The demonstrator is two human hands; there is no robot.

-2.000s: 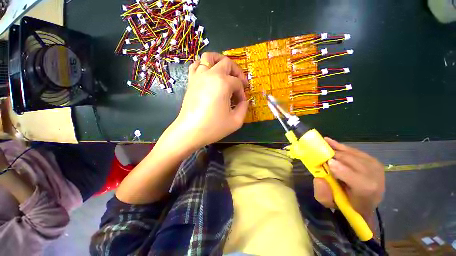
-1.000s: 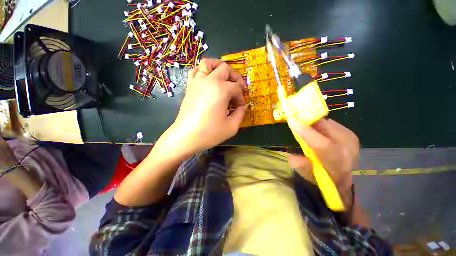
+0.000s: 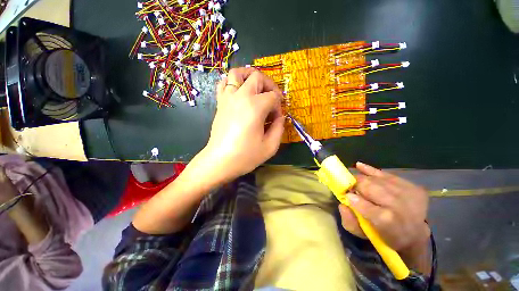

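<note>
An orange board panel (image 3: pixel 318 85) lies on the dark green bench top, with connector leads (image 3: pixel 374 86) sticking out past its right side, ending in white plugs. My left hand (image 3: pixel 247 113) is over the panel's left edge, thumb and fingers pinched together; what lies between the fingertips is hidden or too small to tell. My right hand (image 3: pixel 390 207) holds the yellow soldering iron (image 3: pixel 338 176) below the panel. The iron's metal tip is at the panel's lower left part, beside my left thumb.
A pile of loose leads (image 3: pixel 185 42) lies at the upper left of the panel. A black fan (image 3: pixel 62 74) stands at the far left. A single small white piece (image 3: pixel 155 152) lies near the bench's front edge. Another person's sleeve (image 3: pixel 48 227) shows at lower left.
The iron swung up over the panel one second ago, and is now back down with its tip beside my left thumb. My left hand has stayed at the panel's left edge.
</note>
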